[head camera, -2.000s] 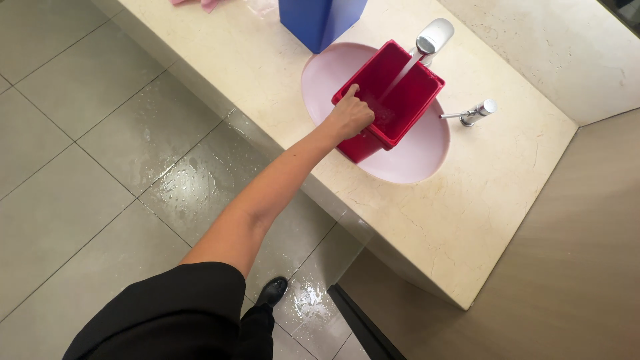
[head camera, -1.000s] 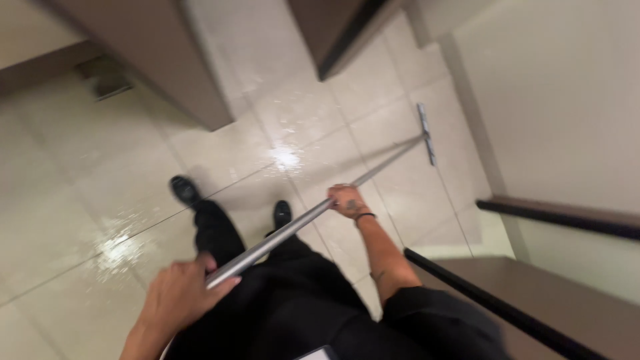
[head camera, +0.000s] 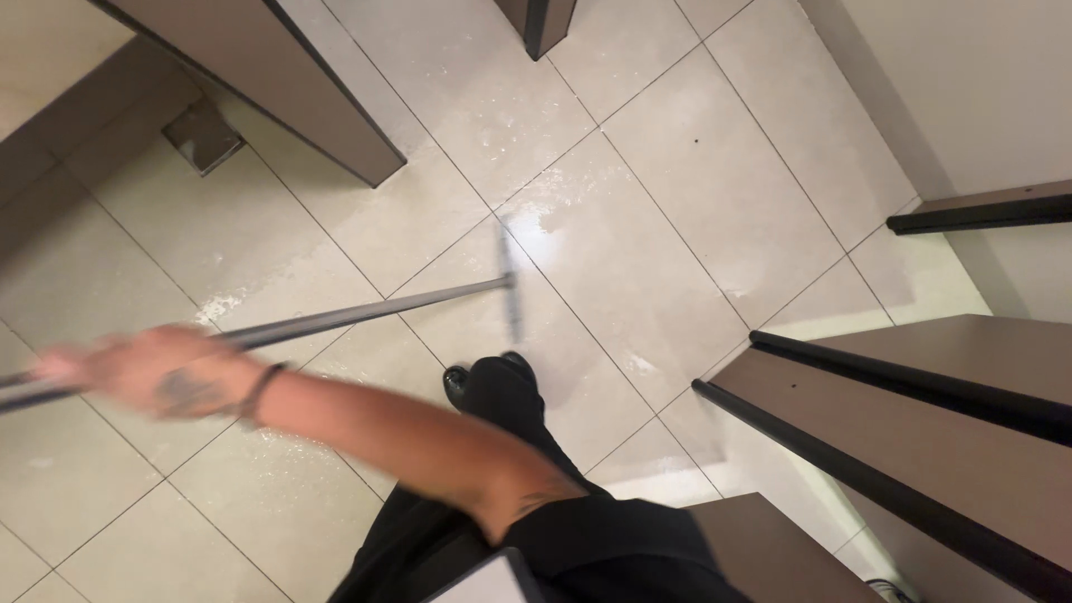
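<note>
My right hand (head camera: 159, 368), blurred by motion, grips the metal pole (head camera: 377, 310) of a floor squeegee at the left. A dark band circles the wrist. The squeegee head (head camera: 512, 285) lies on the wet tiled floor (head camera: 636, 251), just beyond my black shoes. The upper end of the pole runs out of the frame at the left edge. My left hand is out of view.
Brown partition panels (head camera: 276, 84) stand at the upper left and top. More panels with black edges (head camera: 871, 477) stand at the right, near a pale wall (head camera: 946, 92). A square floor drain (head camera: 203, 136) lies at the upper left.
A second ago both hands held the pole and the squeegee head was farther right, near the wall. It has moved left toward my feet. Earlier, a hand was at a red container in a sink.
</note>
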